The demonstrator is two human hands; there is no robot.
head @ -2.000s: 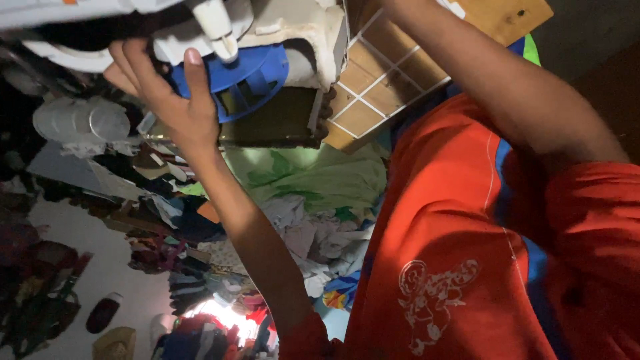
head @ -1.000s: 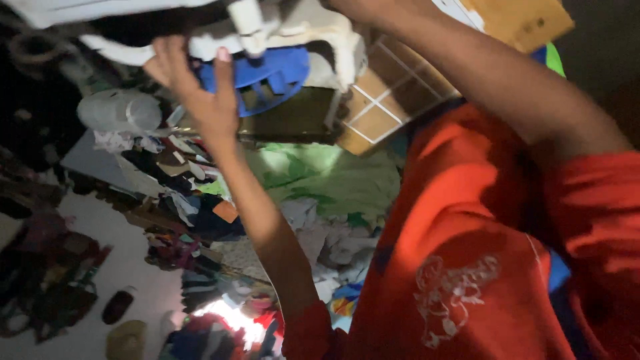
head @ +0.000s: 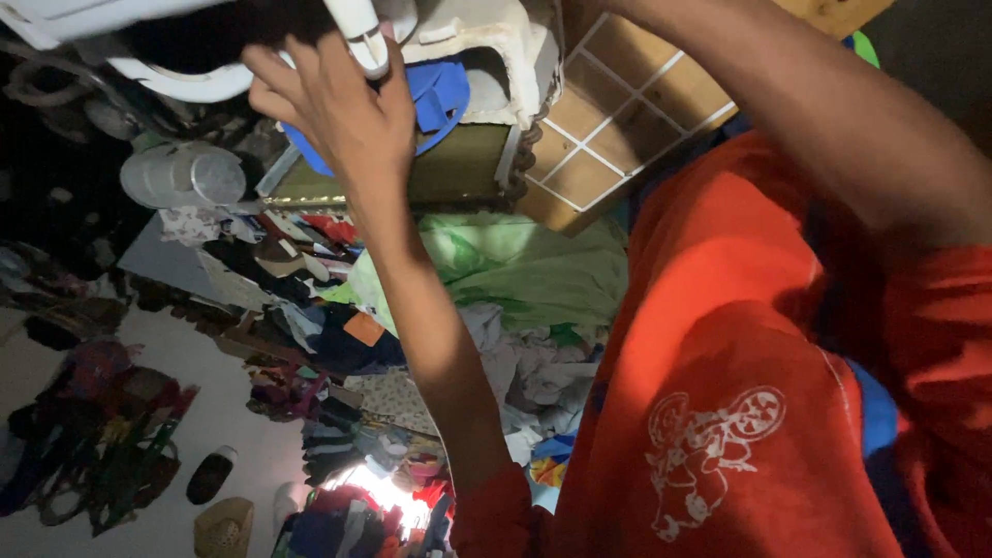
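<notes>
My left hand [head: 341,116] is raised at the upper left, its thumb and fingers around the lower end of a white plastic post [head: 360,35]. Behind the hand is a slotted blue plastic disc [head: 442,97], partly covered by it. A curved white plastic rim [head: 186,81] lies just left of my fingers. Right of the disc is a worn off-white plastic housing [head: 519,70]. My right forearm [head: 783,93] crosses the upper right, and its hand is cut off by the top edge, so its hold is hidden.
A tiled wooden surface [head: 581,147] is beneath my right forearm. Below are green fabric [head: 535,263], piled clothes [head: 542,372] and a clear plastic container [head: 186,174]. A dark shoe-like item [head: 211,474] and a straw hat [head: 223,527] lie at the lower left.
My left hand's thumb was spread over the blue disc earlier; it is now beside the white post, and the hand covers more of the disc.
</notes>
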